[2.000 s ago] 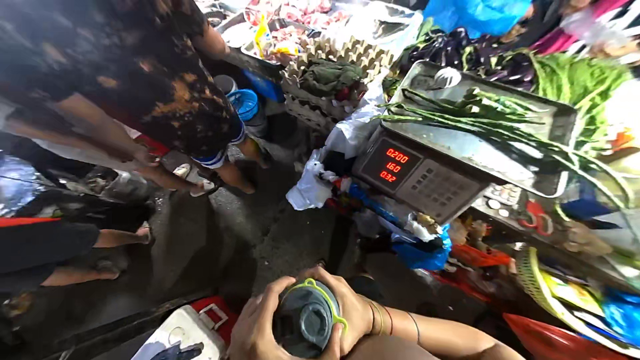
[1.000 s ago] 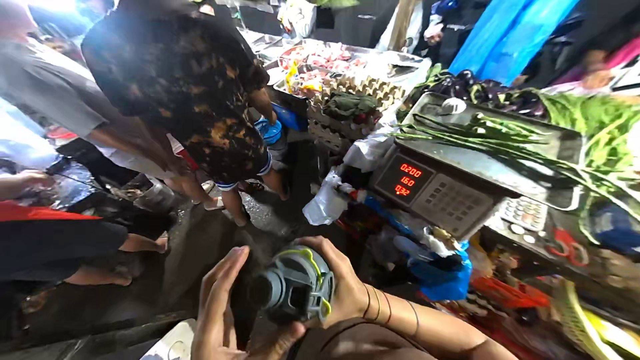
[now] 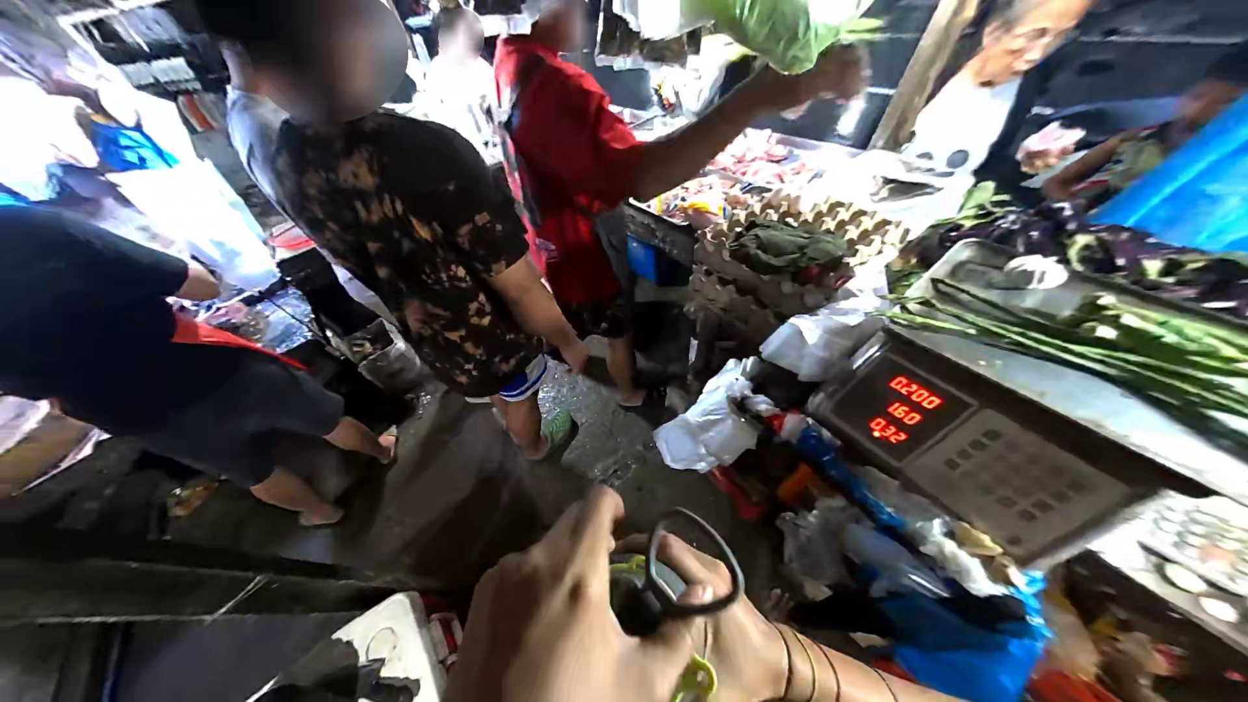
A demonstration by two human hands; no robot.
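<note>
At the bottom centre, my left hand (image 3: 556,614) and my right hand (image 3: 726,614) close around a dark container (image 3: 636,597) with a yellow-green band. The hands cover most of it. A thin dark loop (image 3: 733,561) stands up from its top beside my right fingers. Thin bands circle my right wrist. To the right, a digital scale (image 3: 975,448) shows lit red digits, and long green bean pods (image 3: 1053,341) lie on its metal pan.
Several people stand ahead and left, one in a patterned dark shirt (image 3: 400,244), another in a red shirt (image 3: 575,146). Stacked egg trays (image 3: 721,253) and white plastic bags (image 3: 707,419) are ahead right. A white foam box (image 3: 395,643) is at lower left; a blue bag (image 3: 965,634) lies below the scale.
My left hand, apart from the container's side a second ago, now covers its top. The dark loop has come into sight. The view has tilted up, and a person in red shows.
</note>
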